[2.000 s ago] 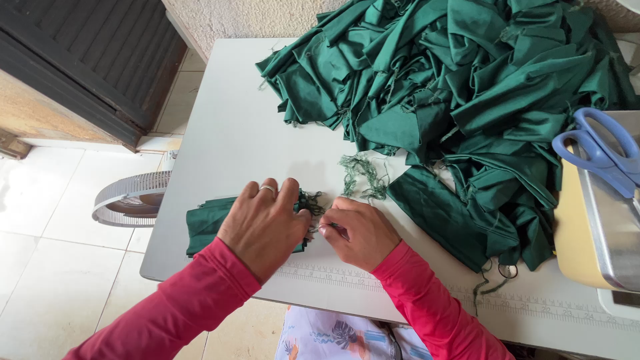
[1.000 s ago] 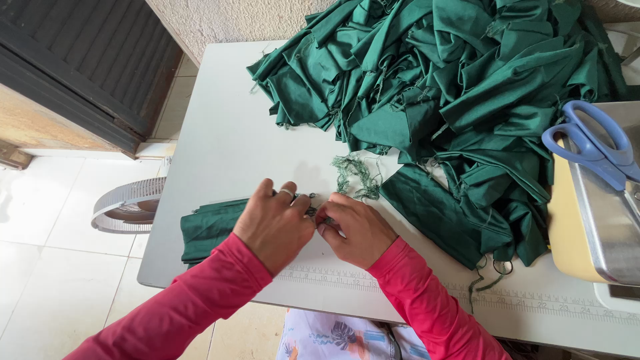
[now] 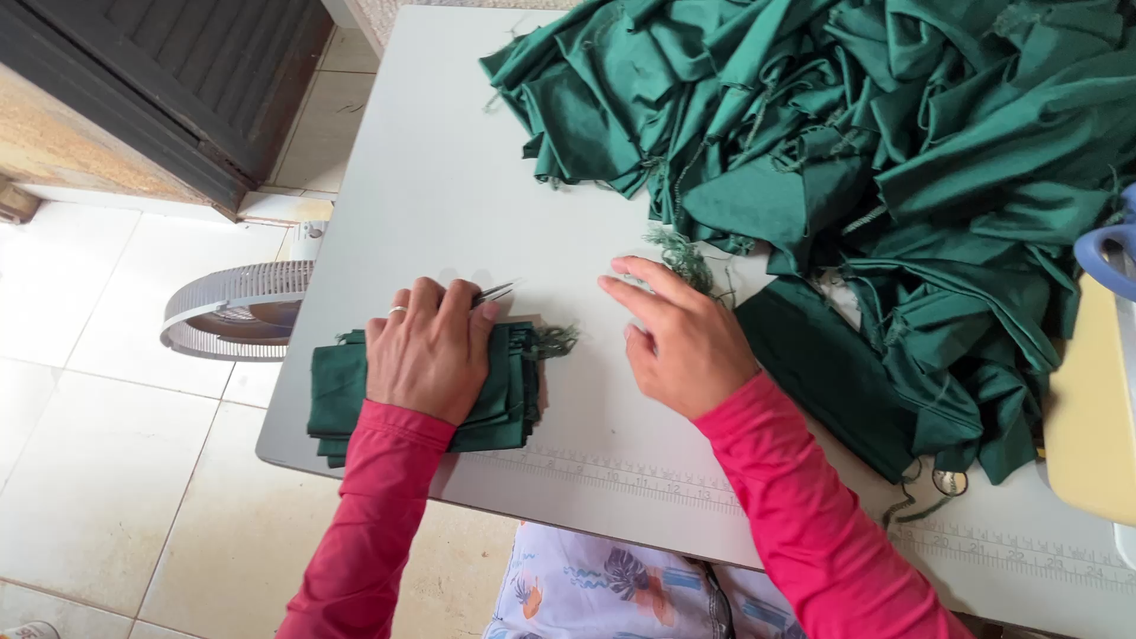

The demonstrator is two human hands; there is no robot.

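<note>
My left hand, with a ring on one finger, rests on a stack of folded green fabric pieces near the table's left corner. The metal tips of a small tool, perhaps thread snips or tweezers, poke out between its thumb and forefinger. Loose green threads hang off the stack's right end. My right hand is above the table with fingers apart and holds nothing. Beyond its fingertips lies a clump of cut green threads. A dark green folded piece lies to its right.
A large heap of green fabric covers the table's far right. Blue scissor handles and a cream-coloured machine part are at the right edge. Ruler markings run along the near edge. A fan stands beyond the left edge.
My hands, close together at the stack's thread ends before, are now apart. The right hand has let go and moved right; the left has moved left onto the stack.
</note>
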